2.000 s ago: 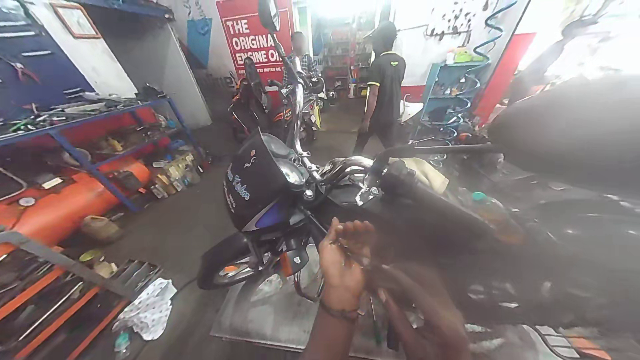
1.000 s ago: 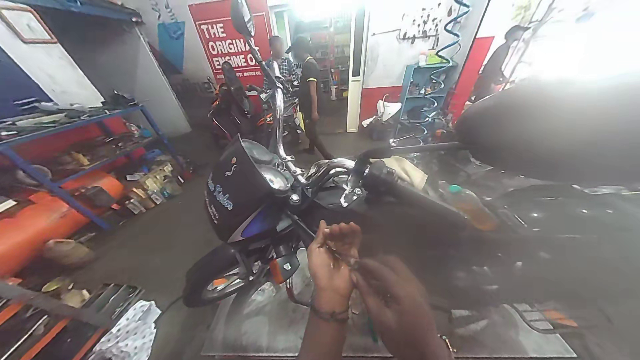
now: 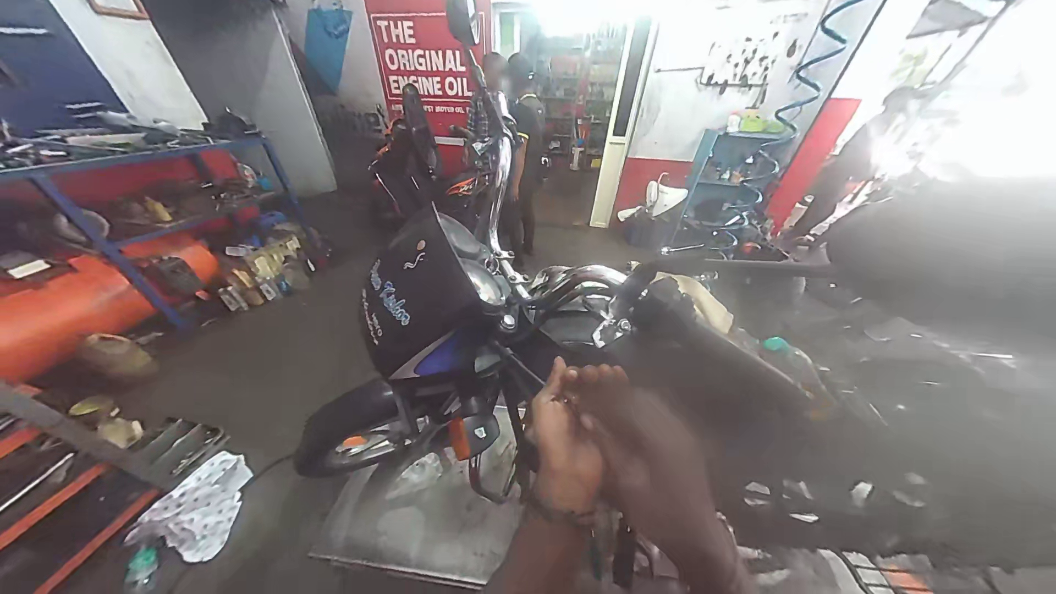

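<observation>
My left hand (image 3: 565,441) is raised in front of the motorcycle (image 3: 417,297), its fingers curled upward. Against it lies my right hand (image 3: 635,437), blurred and partly overlapping it. Whether something small sits between the fingers cannot be seen. Both are nearest the bike's handlebar (image 3: 586,276) and the orange front indicator (image 3: 459,437). The dark fairing bears writing, and the front wheel (image 3: 355,429) is turned to the left. A plastic bottle with a green cap (image 3: 784,355) lies behind the handlebar, beside a pale cloth (image 3: 693,301).
A metal platform (image 3: 412,528) lies under the bike. On the left are a blue rack (image 3: 107,239) with tools, an orange tank (image 3: 99,297), a tool tray (image 3: 74,487) and a spotted cloth (image 3: 198,507). Behind stand people (image 3: 524,157), another motorcycle (image 3: 412,161) and a blue shelf (image 3: 722,181).
My hands have come closer together, the right now overlapping the left. The person in dark clothes has moved farther back, beside another person near the doorway.
</observation>
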